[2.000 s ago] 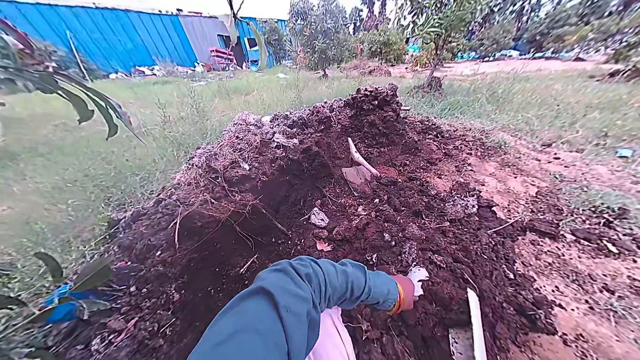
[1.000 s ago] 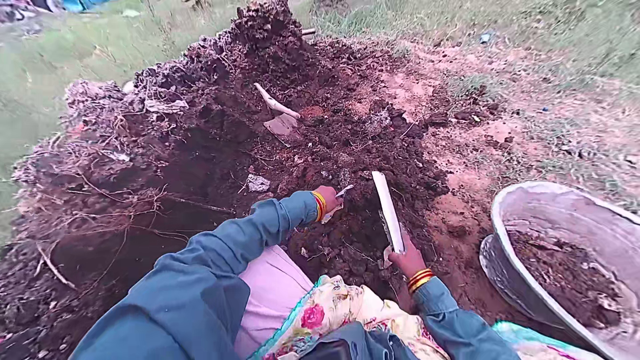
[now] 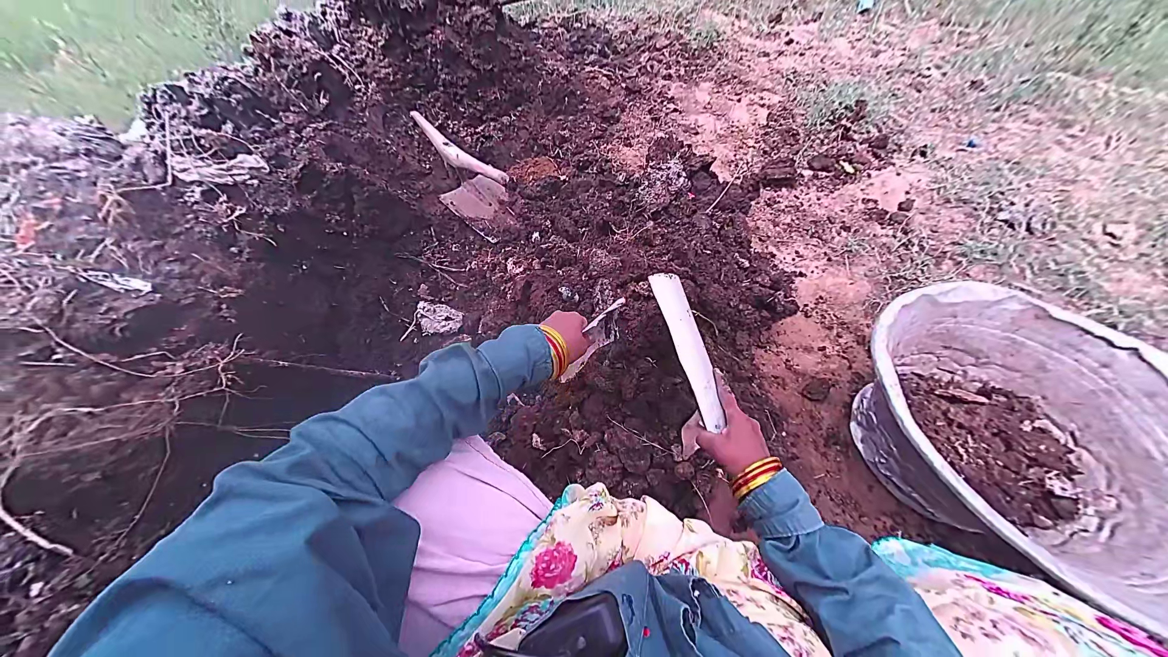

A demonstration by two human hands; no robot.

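My left hand (image 3: pixel 568 336) is closed on a thin, pale scrap (image 3: pixel 598 336), perhaps plastic, just above the dark, clumpy soil (image 3: pixel 630 401) of the heap. To its right, my right hand (image 3: pixel 737 440) grips the lower end of a short, pale handle (image 3: pixel 686 351), which slants up and away. A small part of a flat blade shows beside the fingers; the rest is hidden by the hand and soil. Farther off, a second short-handled digging tool (image 3: pixel 476 196) with a flat metal blade lies on the heap. A crumpled whitish scrap (image 3: pixel 439 318) rests left of my left hand.
A large, pale basin (image 3: pixel 881 342) with dark soil (image 3: pixel 990 447) in it stands at the right. Dry roots (image 3: pixel 119 365) stick out of the heap at the left. Reddish bare ground (image 3: pixel 826 365) lies between heap and basin. Floral cloth (image 3: pixel 593 538) covers my lap.
Two seconds ago the pale-handled tool lay on the soil; my right hand now grips it. My left hand has come away from beside that tool, still with a pale scrap. The view has turned down and right.
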